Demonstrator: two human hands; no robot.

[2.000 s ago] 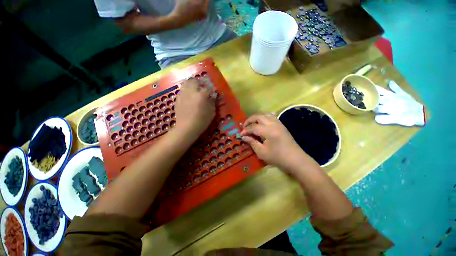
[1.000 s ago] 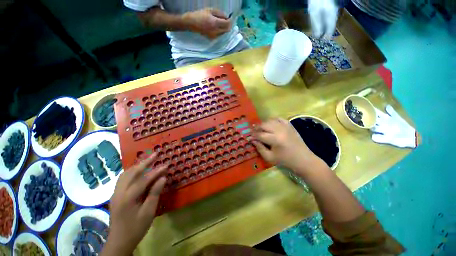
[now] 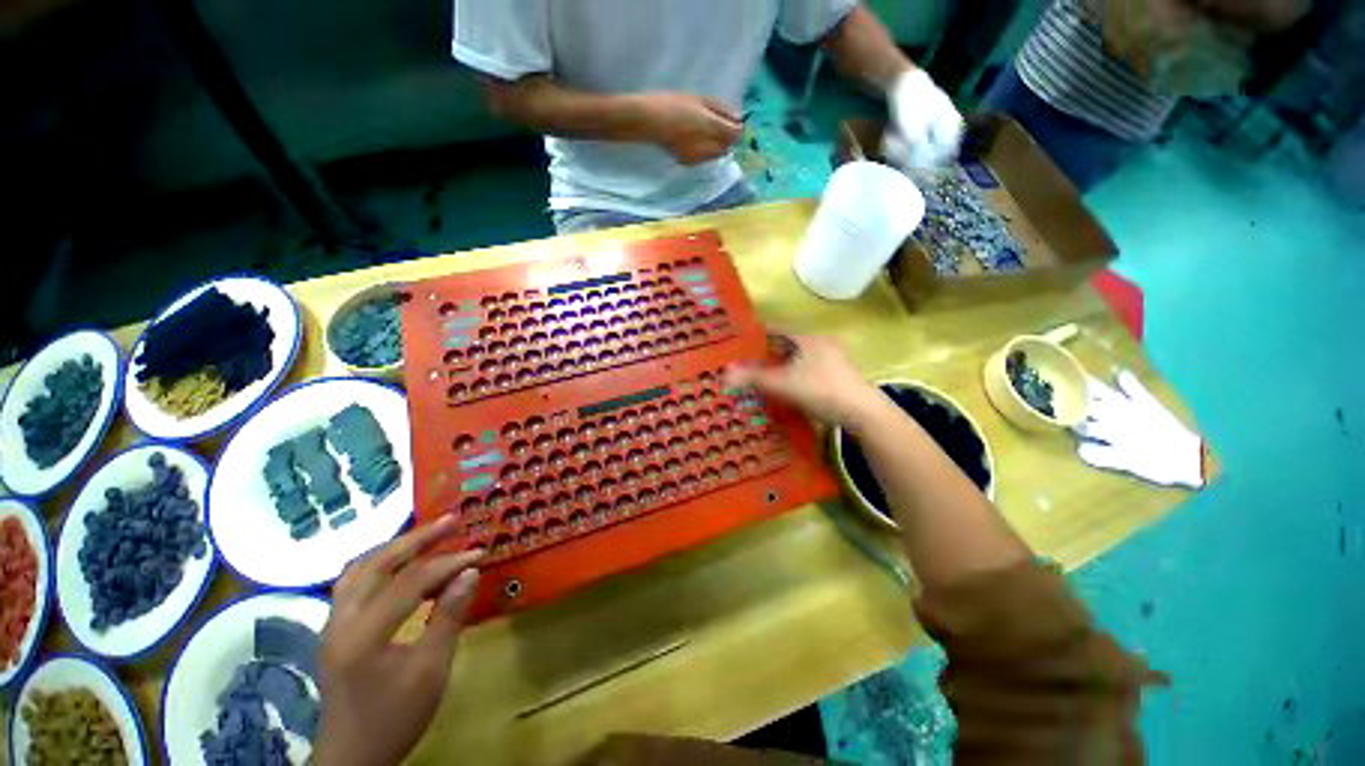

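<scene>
The red-orange loading tray [image 3: 644, 527] lies on the table in front of me, with two banks of round holes. Each bank holds a black space-bar strip and grey-green pieces at its ends. My left hand [image 3: 392, 636] is at the tray's near left corner, fingers apart, with nothing seen in it. My right hand [image 3: 816, 382] is over the tray's right edge, beside the bowl of black key pieces [image 3: 931, 443]; its fingertips are blurred over the right end of the near bank, and whether they hold a piece cannot be told.
A thin stick [image 3: 603, 678] lies before the tray. Blue-rimmed plates of coloured pieces, one with grey-green bars [image 3: 333, 476], stand left. Right are a white cup [image 3: 858, 229], cardboard box [image 3: 1066, 225], small cream bowl [image 3: 1039, 380] and white glove [image 3: 1142, 434]. Two people stand across the table.
My left hand has come back from over the tray to its near left corner. My right hand has shifted over the tray's right edge. A person's gloved hand has come to the box.
</scene>
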